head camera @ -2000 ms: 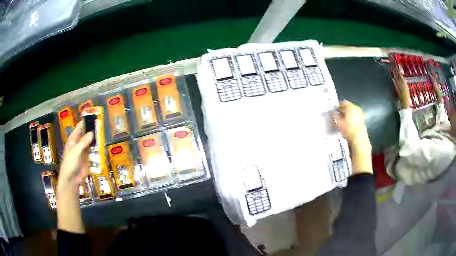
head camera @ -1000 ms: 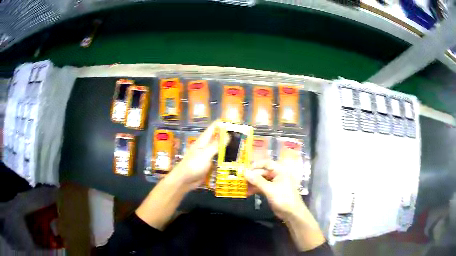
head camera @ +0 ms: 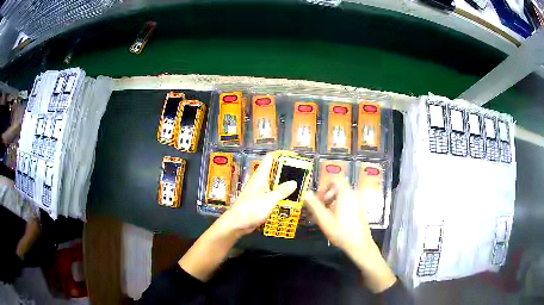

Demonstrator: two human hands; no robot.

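Observation:
My left hand (head camera: 253,199) holds an orange-yellow phone (head camera: 285,221) upright above the tray, with its thumb on the dark screen. The phone shows number keys below the screen. My right hand (head camera: 340,217) is just right of the phone, blurred, with its fingers apart; no object shows in it. The clear blister tray (head camera: 284,97) lies behind, with orange phone bodies (head camera: 304,126) in two rows. The hands and the phone hide part of its front row.
Three loose phone bodies (head camera: 171,181) lie left of the tray. A white sheet stack (head camera: 459,196) with front panels (head camera: 438,128) stands at right; another white stack (head camera: 89,143) is at left. A phone (head camera: 142,38) lies on the green strip. Part of a person (head camera: 27,238) shows at far left.
The left hand has taken a phone from the left side to the middle, where it now shows keys. The right hand has come from the right stack and moved slightly off the phone.

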